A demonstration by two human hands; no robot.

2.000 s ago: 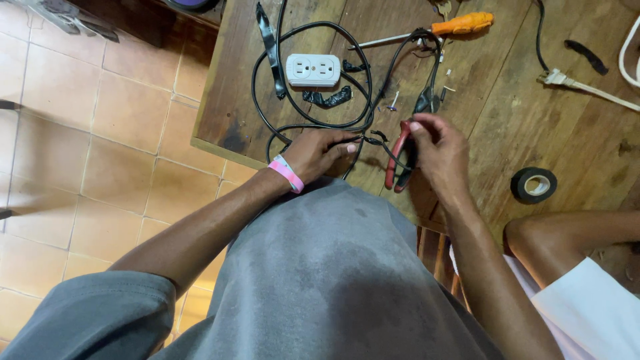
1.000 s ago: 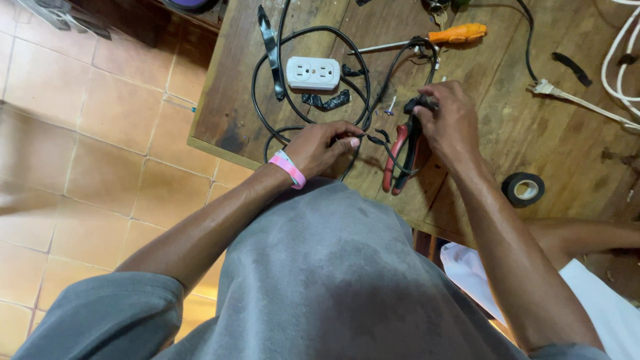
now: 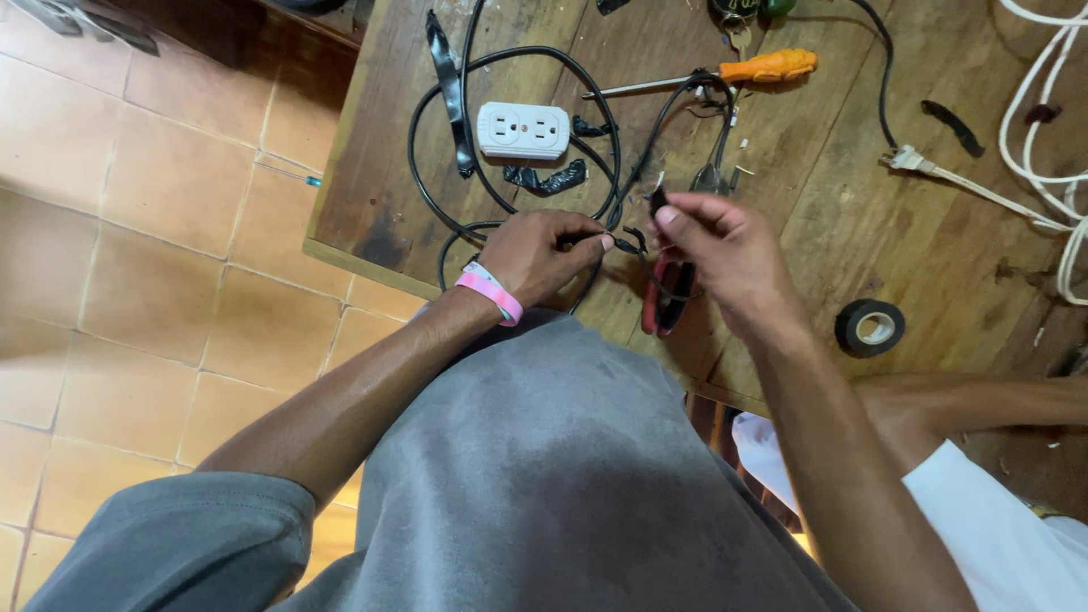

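Between the thumb and forefinger of my left hand [image 3: 544, 255] is a thin black cable, near a taped joint [image 3: 626, 245]. My right hand [image 3: 710, 246] pinches a short black piece [image 3: 658, 201], perhaps tape or a cable end, with a pale tip above it. Under that hand lie pliers with red and black handles [image 3: 665, 302], partly hidden by the fingers. A black cable [image 3: 544, 51] loops around a white double outlet [image 3: 524, 131]. Black tape strips [image 3: 546, 178] lie by the outlet, and an orange-handled screwdriver [image 3: 769, 66] is above my right hand.
A roll of black electrical tape [image 3: 869, 328] sits right of my right forearm. Farther right are a white plug [image 3: 909, 159] and coiled white cord [image 3: 1016, 127]. Keys [image 3: 738, 34] lie at the top. Another person's arm [image 3: 977, 402] rests along the wooden table's near edge at right.
My right hand has moved off the pliers and now holds a small black piece. My left hand stays at the cable.
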